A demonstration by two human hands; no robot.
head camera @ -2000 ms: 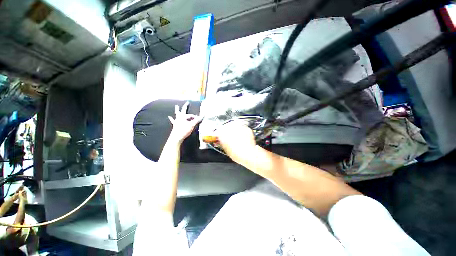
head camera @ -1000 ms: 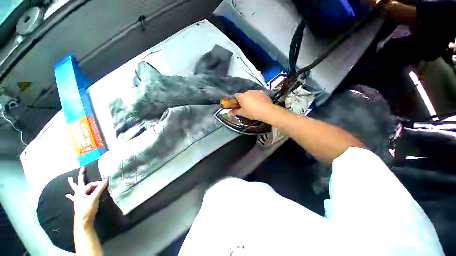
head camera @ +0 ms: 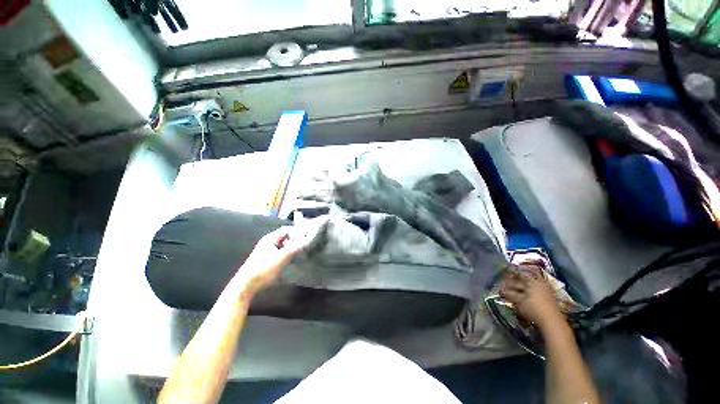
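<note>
The grey jacket (head camera: pixel 418 272) lies over the black padded form (head camera: pixel 205 256), its upper part bunched on the pale table. My left hand (head camera: pixel 272 252) pinches the jacket's left edge and lifts it into a fold. My right hand (head camera: pixel 530 293) is at the steam iron (head camera: pixel 509 317), which sits on the patterned rest cloth (head camera: pixel 471 327) at the right end of the table. The hand covers the iron's handle, so I cannot tell if the fingers still grip it.
A blue box (head camera: pixel 288 150) lies on the pale table (head camera: pixel 217 177), behind the black form. Another pale pressing table (head camera: pixel 545 173) stands at the right, with dark cloth and a blue thing beyond it. Black hoses cross at the lower right. A wall duct (head camera: pixel 347 102) runs behind.
My right hand and the iron have moved right, off the jacket and onto the rest cloth. My left hand has gone from spread fingers beside the jacket to holding its raised edge.
</note>
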